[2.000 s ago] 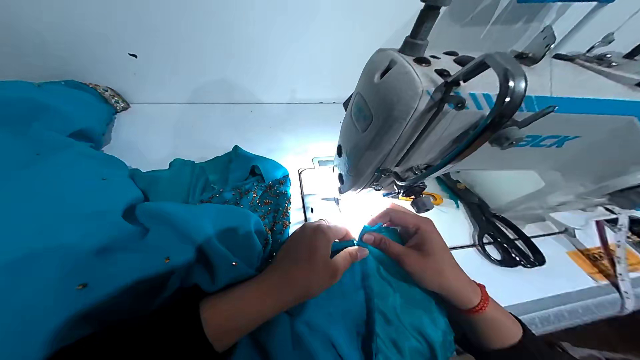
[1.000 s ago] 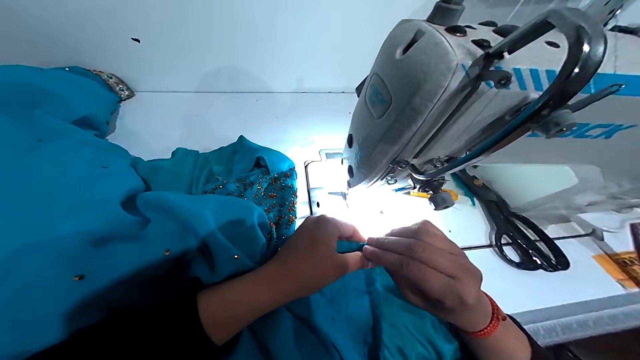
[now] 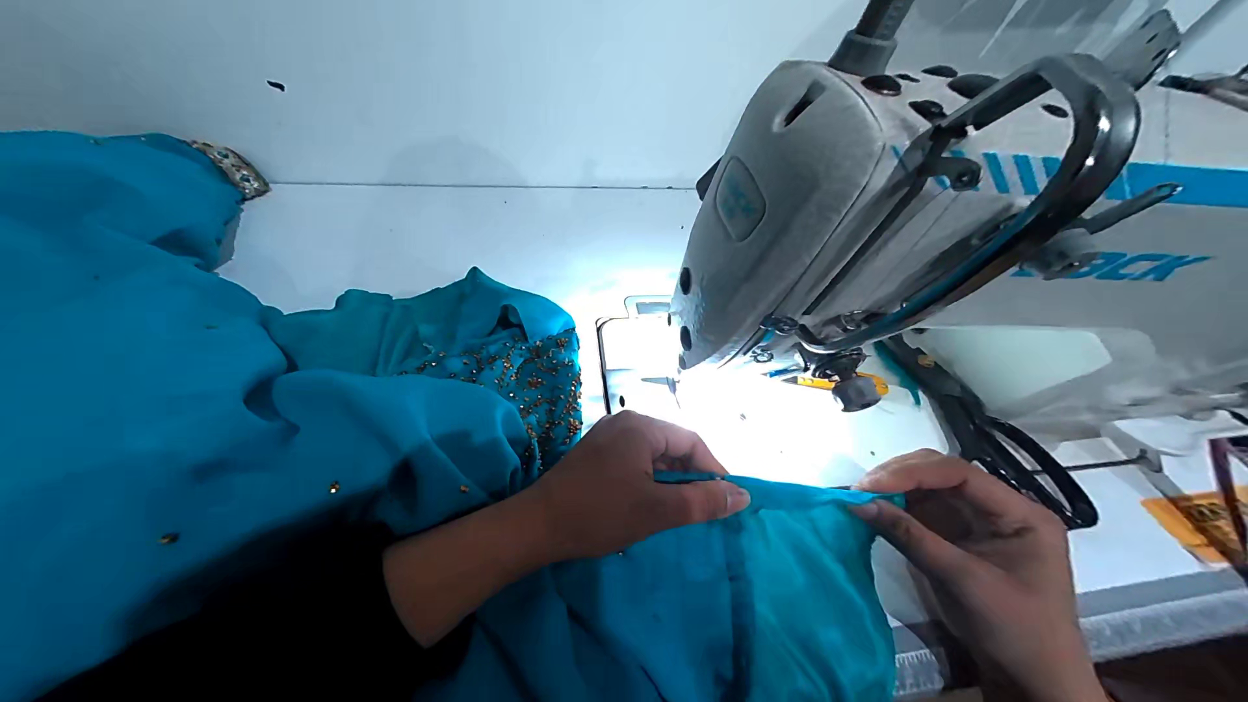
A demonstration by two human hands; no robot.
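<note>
My left hand (image 3: 648,487) pinches the folded edge of a teal fabric garment (image 3: 809,575) between thumb and fingers. Farther right along that edge, my right hand (image 3: 975,546) grips it by thumb and forefinger, so a narrow folded strip is stretched between the hands. The sewing machine's head (image 3: 790,205) stands just beyond, its lamp glare hiding most of the needle area. A beaded panel (image 3: 551,390) of the garment lies by my left wrist, and more teal cloth covers the left side.
Black-handled scissors (image 3: 1024,458) lie on the machine bed to the right, near a small yellow-handled tool (image 3: 814,382) partly behind the presser parts. An orange printed item (image 3: 1194,526) is at the far right. A patterned trim piece (image 3: 231,168) edges the cloth at upper left.
My hands were close together on the cloth; now my right hand is farther right, with the folded edge drawn out between them. The scissors have stayed put.
</note>
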